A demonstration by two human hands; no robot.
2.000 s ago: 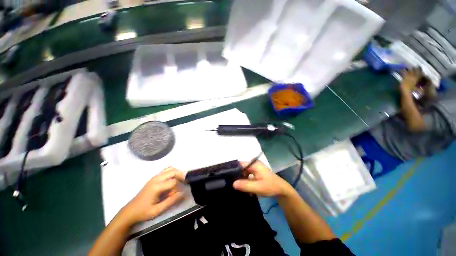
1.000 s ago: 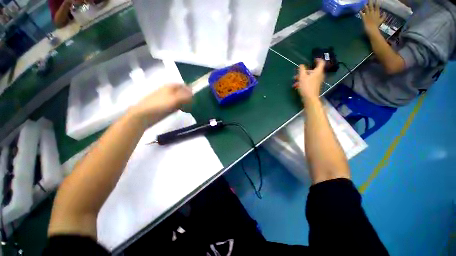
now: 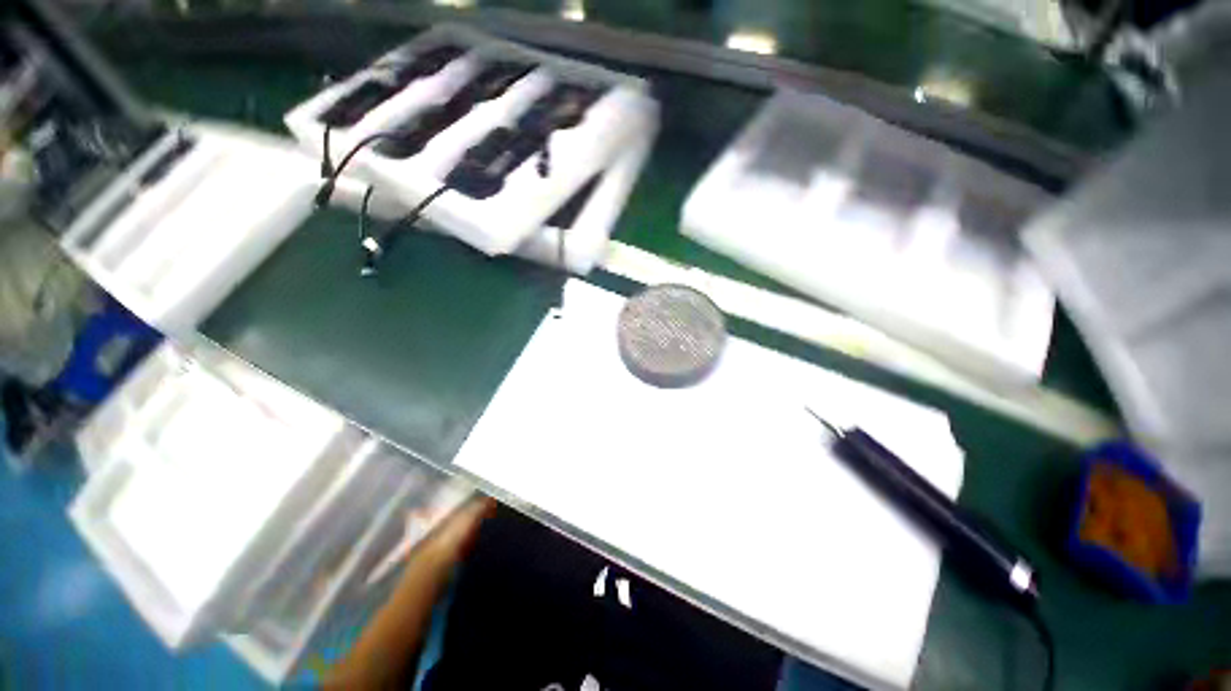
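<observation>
The black electric screwdriver [image 3: 925, 502] lies on the white sheet [image 3: 648, 473], bit towards the upper left, its cord end over the green bench. The round grey dish of screws [image 3: 671, 334] sits at the sheet's back edge. Black devices [image 3: 493, 159] with hanging cable leads lie in a white foam tray [image 3: 614, 209] at the back left. My left hand [image 3: 439, 533] is blurred, low beside the bench edge near the white trays below; its fingers cannot be made out. My right hand is not seen; a small reddish-brown blur in the bottom right corner is unclear.
An empty-looking foam tray [image 3: 878, 223] lies behind the sheet. A blue bin of orange rubber bands [image 3: 1131, 524] is at the right. White trays [image 3: 203, 486] are stacked below the bench edge at the left. Part of a person [image 3: 34, 277] shows at the far left.
The view has swung left. A second ago my right hand was beside a black device on the right of the bench; both are now out of view. My left hand has dropped to the bench edge.
</observation>
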